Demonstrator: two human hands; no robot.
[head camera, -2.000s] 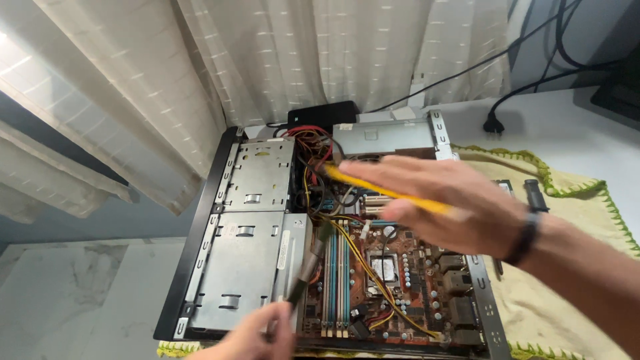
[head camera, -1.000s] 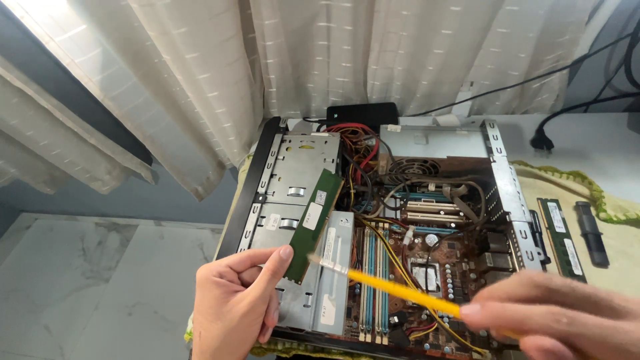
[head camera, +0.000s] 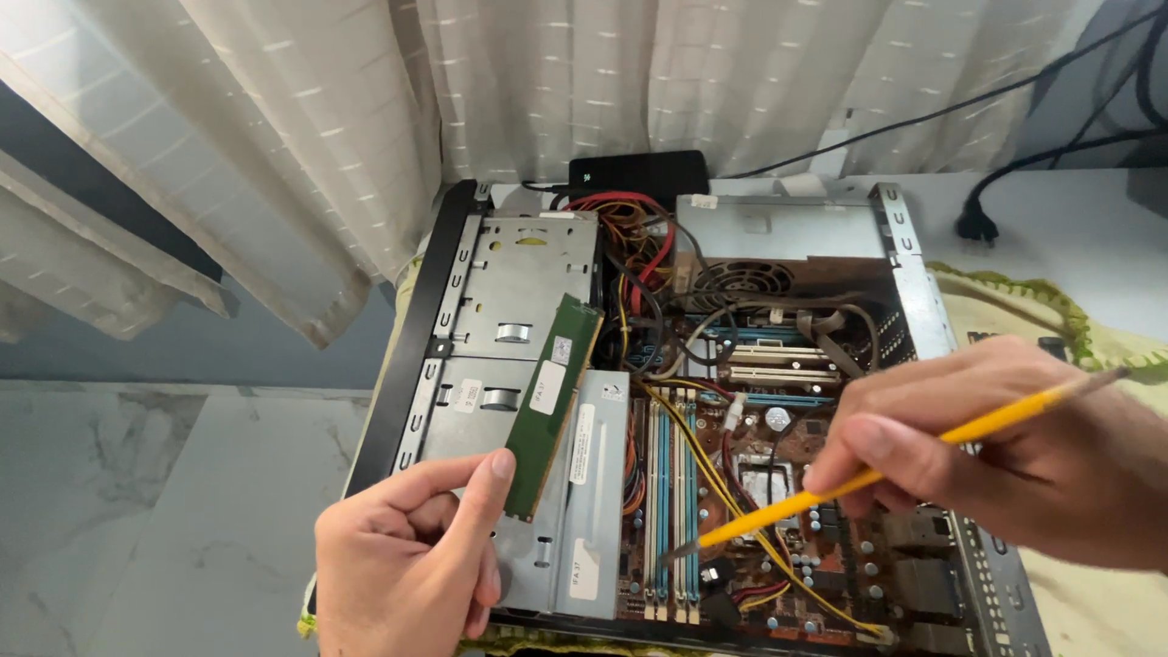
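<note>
My left hand (head camera: 420, 547) pinches the lower end of a green RAM module (head camera: 558, 401) between thumb and fingers, holding it tilted above the metal drive bays of an open desktop computer case (head camera: 456, 301). In my right hand (head camera: 985, 456) is a yellow thin-handled brush (head camera: 803, 497), held like a pen. Its dark tip points down and left, over or at the RAM slots (head camera: 673, 502); contact cannot be told. Right of those slots, the brown motherboard (head camera: 826, 584) shows a processor socket (head camera: 765, 488), with yellow and black wires crossing nearby.
A metal power supply (head camera: 776, 228) fills the back right of the case, beside bundled cables (head camera: 639, 237). Behind stands a black box-shaped device (head camera: 639, 173). A cream cloth with green edging (head camera: 1022, 297) lies under the case. A black power plug (head camera: 976, 224) rests at right; curtains (head camera: 547, 82) hang behind.
The brush tip has moved from beside the RAM module's lower end to the RAM slots. My left hand still holds the module. The view has shifted since the earliest frame.
</note>
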